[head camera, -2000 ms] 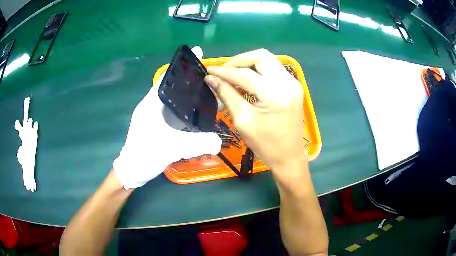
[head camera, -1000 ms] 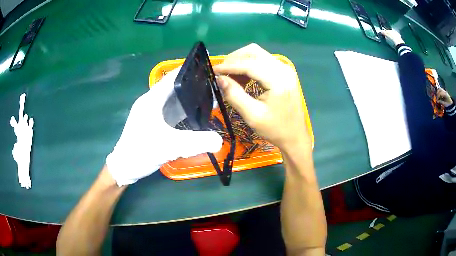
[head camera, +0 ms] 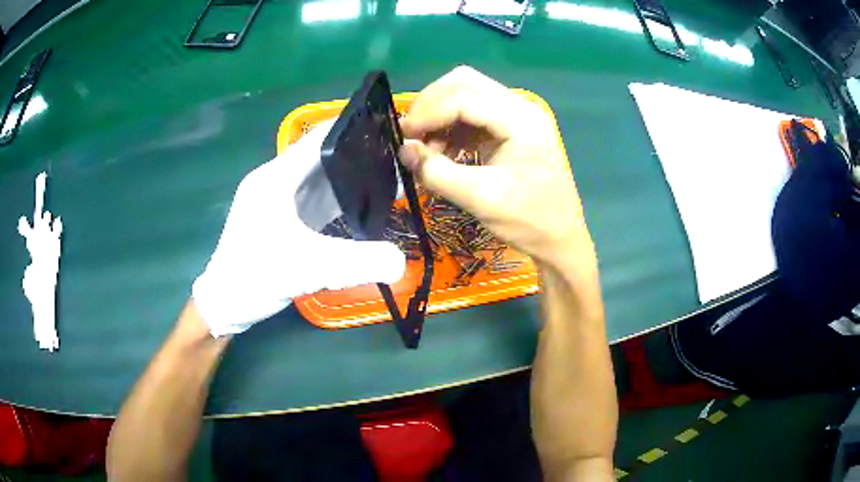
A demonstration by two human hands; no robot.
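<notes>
A black phone middle frame (head camera: 363, 165) is held tilted on edge above the orange parts tray (head camera: 354, 313), its solid panel up and its open window end down. My left hand (head camera: 283, 231), in a white glove, grips it from the left side. My bare right hand (head camera: 495, 165) has thumb and forefinger pinched at the frame's right edge. Whether a part is between these fingertips is hidden. Many small slim parts (head camera: 462, 235) lie heaped loose in the tray below.
Spaced phone frames (head camera: 224, 23) lie along the far side of the green surface. A white spare glove (head camera: 41, 273) lies far left. A white sheet (head camera: 702, 188) lies right, beside a person in dark clothing (head camera: 820, 235) and another orange tray. Red stools are below.
The frame in my left hand has turned more edge-on, and my right fingertips stay at its edge. The far frames have shifted left. The other person's arm reached out and drew back.
</notes>
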